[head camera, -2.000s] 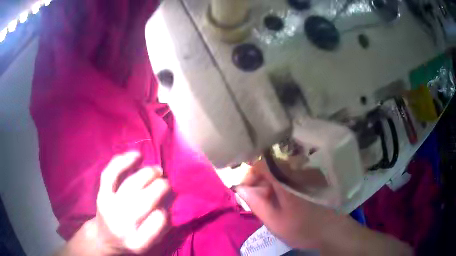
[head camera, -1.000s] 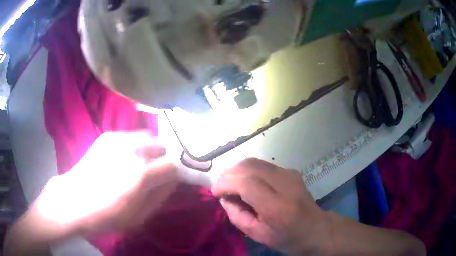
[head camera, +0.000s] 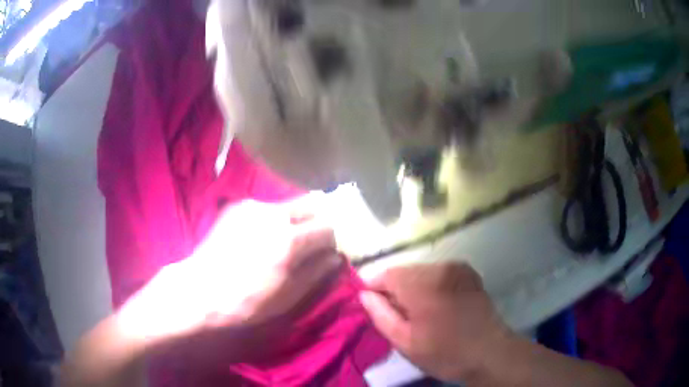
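Note:
The magenta garment piece (head camera: 151, 189) lies over the left of the table and hangs toward the wearer. My left hand (head camera: 249, 264), washed out by glare, holds the cloth just below the machine head. My right hand (head camera: 434, 314) pinches the cloth edge close beside it, right of my left hand. The cream sewing machine head (head camera: 317, 98) is blurred above both hands. The needle area is lost in white glare.
Black-handled shears (head camera: 593, 204) lie right of the machine, with red-handled snips (head camera: 646, 185) and a yellow item (head camera: 665, 140) beyond them. A dark-edged bed plate (head camera: 514, 162) lies under the head. Maroon cloth (head camera: 634, 325) is at the lower right.
My right hand has come out from under the head to the cloth edge. My left hand has moved right, beside it, and the cloth is away from the bright needle area.

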